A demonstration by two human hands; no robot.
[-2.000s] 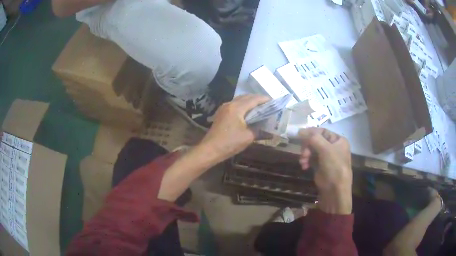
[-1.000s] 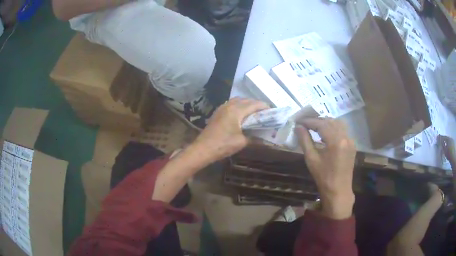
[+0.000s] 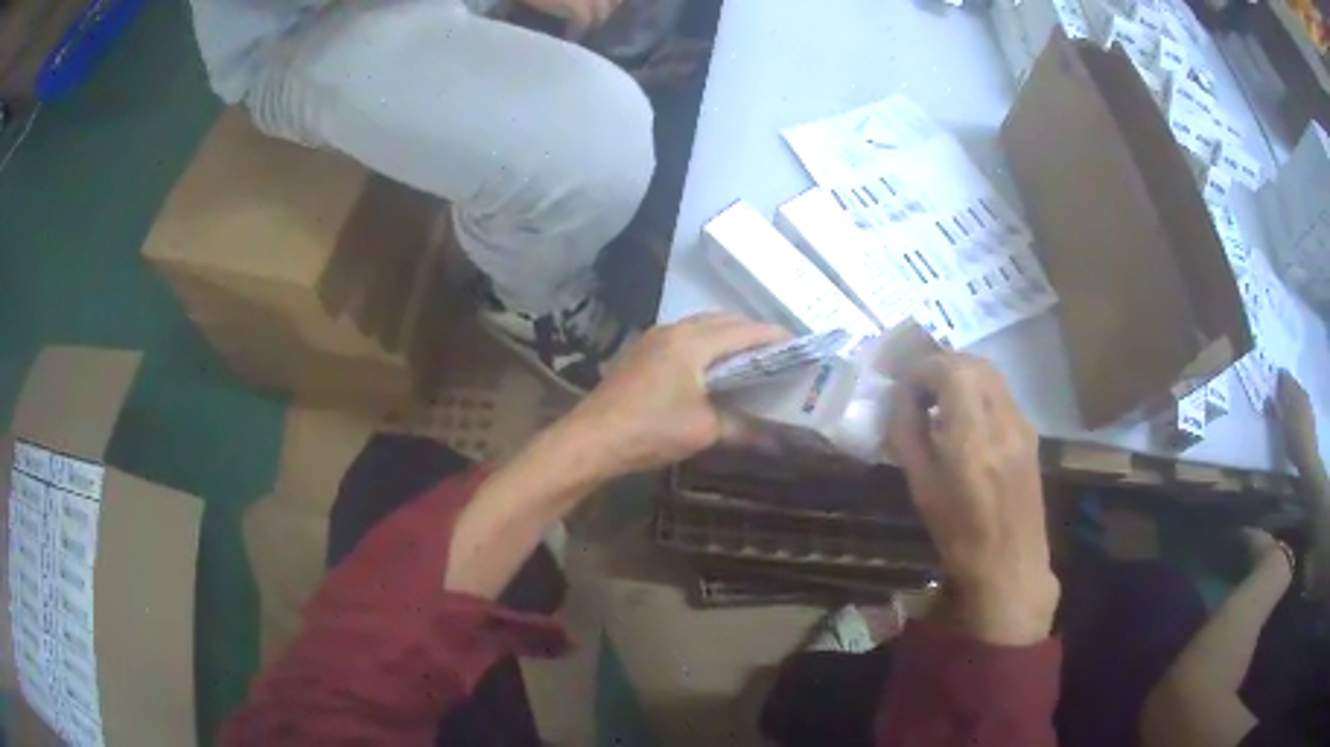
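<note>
My left hand (image 3: 664,391) holds a retail box (image 3: 795,397) with its end open to the right, and thin folded leaflets (image 3: 773,359) lie fanned on top of it under the fingers. My right hand (image 3: 955,438) is at the open end, its fingertips closed on a pale, whitish piece (image 3: 871,406) there; whether it is a flap or the contents I cannot tell. Two slim white boxes lie on the table, one (image 3: 766,263) left of the other (image 3: 839,251). Flat printed sheets (image 3: 955,234) lie just beyond them.
An open brown carton (image 3: 1116,234) stands on the white table (image 3: 759,88) at right, with many white boxes (image 3: 1196,110) behind it. A seated person's leg (image 3: 511,132) is at upper left, by brown cartons (image 3: 263,248). An open carton of white boxes (image 3: 56,584) is at far left. Another person's arm (image 3: 1240,628) is lower right.
The box's open end, covered by my right fingers a second ago, shows more now. My right hand has shifted slightly right and its fingers are more curled. The neighbour's leg has moved slightly.
</note>
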